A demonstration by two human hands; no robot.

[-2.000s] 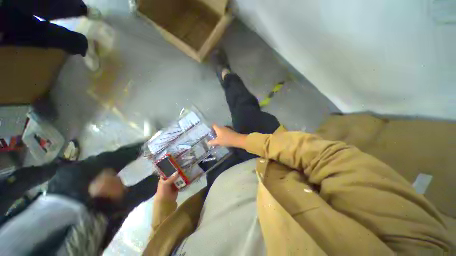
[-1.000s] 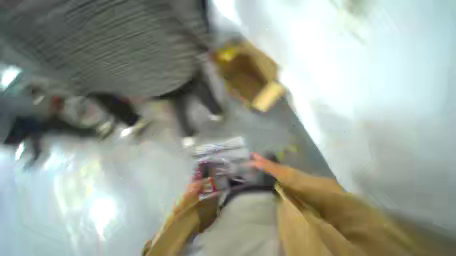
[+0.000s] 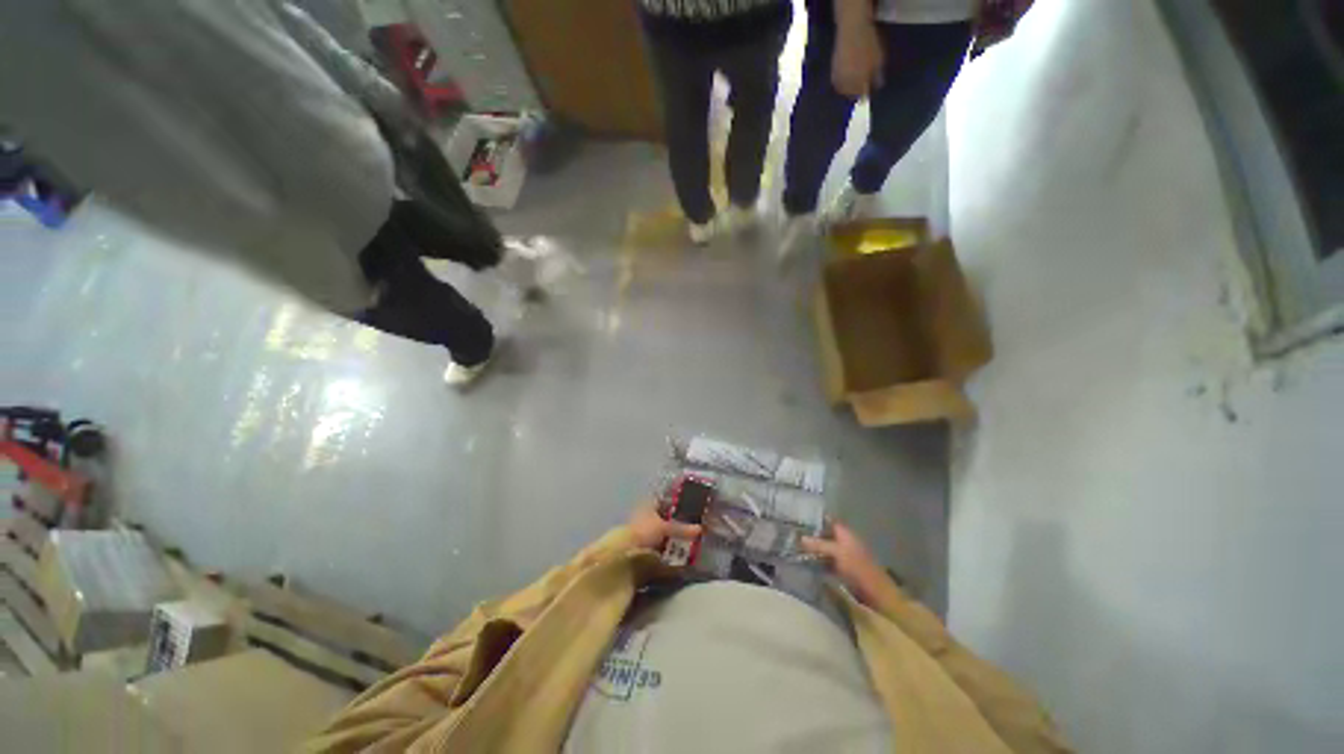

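Observation:
A clear, shiny blister tray pack is held in front of my waist, with white strips and dark items showing inside. A small red and black item lies at its left side, by my left fingers. My left hand grips the left edge of the pack. My right hand grips the right edge. The near edge of the pack is close against my shirt.
An open brown carton stands on the floor ahead right, beside a white wall. Two people stand behind it. Another person is at the left. Wooden pallets with boxes are at lower left. A white bin is farther off.
The view has turned, and the open carton now shows ahead right with people behind it. Pallets have come into view at lower left. Both hands still hold the pack.

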